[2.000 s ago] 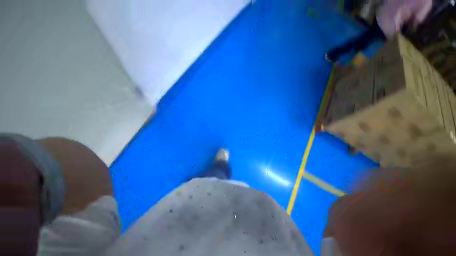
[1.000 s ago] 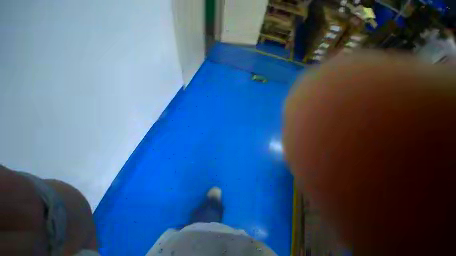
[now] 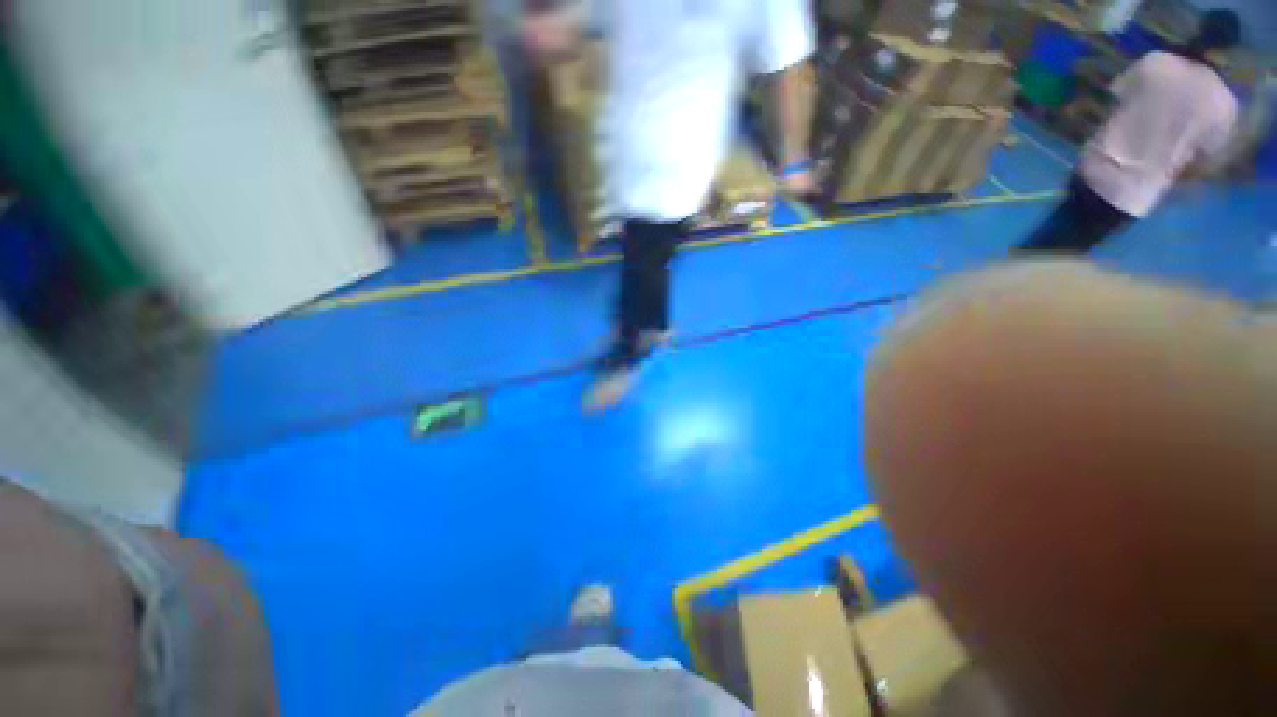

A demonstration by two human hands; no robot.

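Observation:
A large blurred skin-coloured shape, seemingly my right hand [image 3: 1092,476], fills the right side very close to the camera. Its fingers cannot be made out. Another blurred skin-coloured shape, seemingly my left hand or wrist [image 3: 217,630], is cut off at the lower left, with a greyish band across it. Whether either holds anything cannot be told. Brown cartons [image 3: 801,651] stand low in front, inside a yellow floor line, partly hidden by the right shape.
A person in a white top [image 3: 672,119] walks ahead on the blue floor [image 3: 532,490]. A person in pink [image 3: 1148,133] is farther right. Stacked wooden pallets [image 3: 406,105] and cartons [image 3: 917,133] stand behind a yellow line. A white door or panel [image 3: 196,154] is at left.
The view has moved forward and turned right, past the long white wall. The walking person and lower cartons have come into view. The right skin-coloured shape still covers the right side.

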